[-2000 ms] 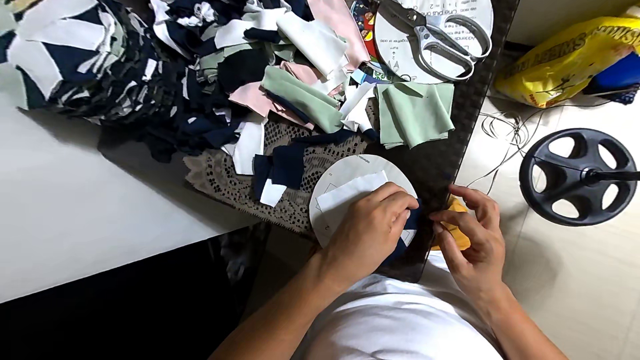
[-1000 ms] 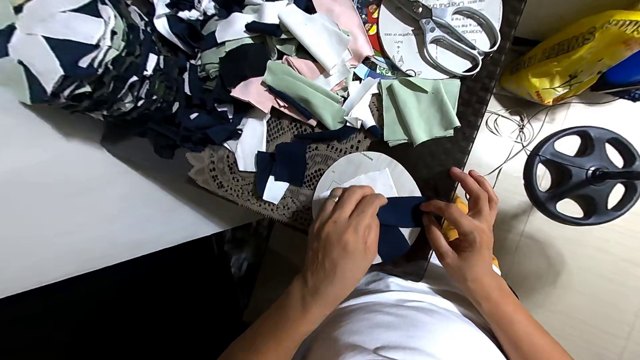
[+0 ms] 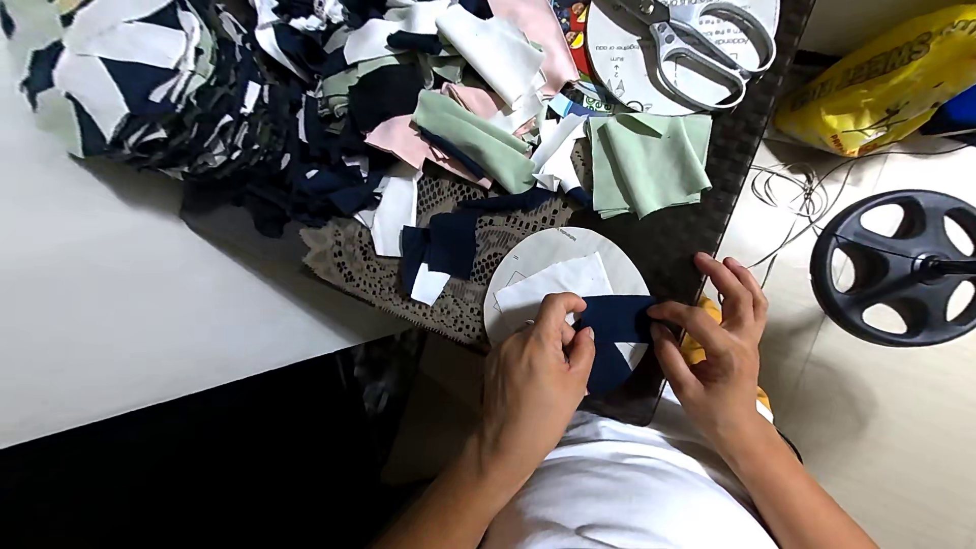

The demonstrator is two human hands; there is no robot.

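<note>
A round paper disc [image 3: 507,278] with printed marks lies near the table's edge by my body. On it rest a white fabric piece [image 3: 568,278] and navy fabric below. A navy fabric strip [image 3: 618,316] stretches between my hands across the disc's right part. My left hand [image 3: 537,370] pinches the strip's left end between thumb and index finger. Its right end is between the thumb and index finger of my right hand [image 3: 713,343], whose other fingers are spread. Several navy and white scraps [image 3: 454,244] lie left of the disc on a lace cloth [image 3: 351,252].
Mixed fabric scraps [image 3: 473,137] are heaped beyond the disc, with folded green fabric [image 3: 648,164] at their right. Scissors [image 3: 698,49] lie on another printed paper disc [image 3: 618,65]. A tall stack of patchwork pieces [image 3: 152,84] stands far left. A yellow bag [image 3: 869,84] and a black wheel-shaped base [image 3: 900,267] are at right.
The navy strip, mostly hidden by my hands two seconds ago, now lies stretched between them. My left hand has drawn back toward my body since one second ago, showing more of the white piece.
</note>
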